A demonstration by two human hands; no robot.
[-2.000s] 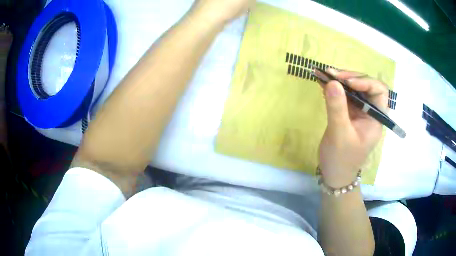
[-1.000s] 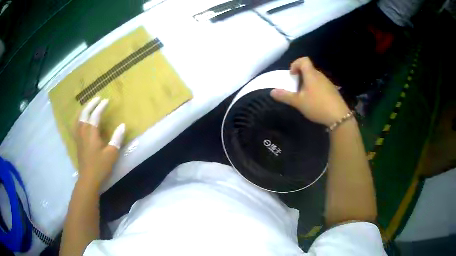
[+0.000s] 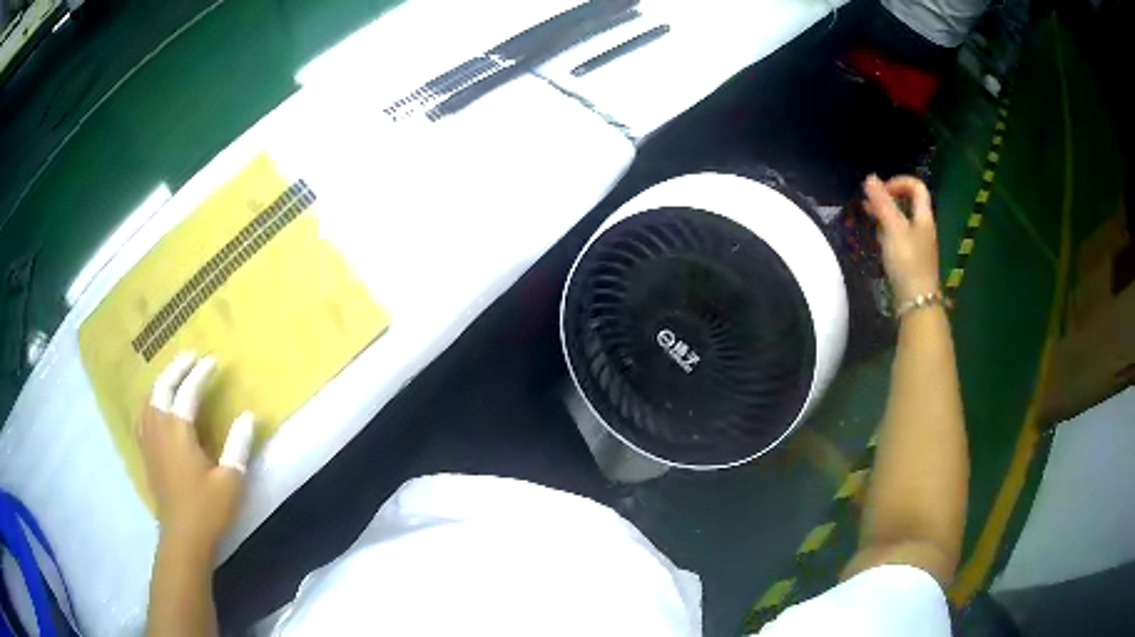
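My left hand [image 3: 193, 454], with white finger cots on some fingers, rests on the lower left of the yellow backing sheet [image 3: 299, 336] with its fingers apart. Its fingertips are just below the end of a double row of tiny black adhesive bars [image 3: 224, 271] lying slantwise across the sheet. My right hand [image 3: 906, 230] is held out to the right, beyond a round fan with a black grille [image 3: 685, 348] and a white rim. Its fingers are curled; whether they hold anything small cannot be told. No tweezers can be made out.
Black strips [image 3: 535, 47] lie on the white-covered bench's far part, with a separate black bar [image 3: 620, 50] beside them. The blue reel [image 3: 31, 560] is cut off at lower left. A red thing [image 3: 899, 81] and yellow-black floor marking [image 3: 980, 199] show at right.
My right hand has left the fan's rim and moved right. The fan's face now shows fully. My left hand stays on the yellow sheet. The view has shifted, with the sheet now lower left.
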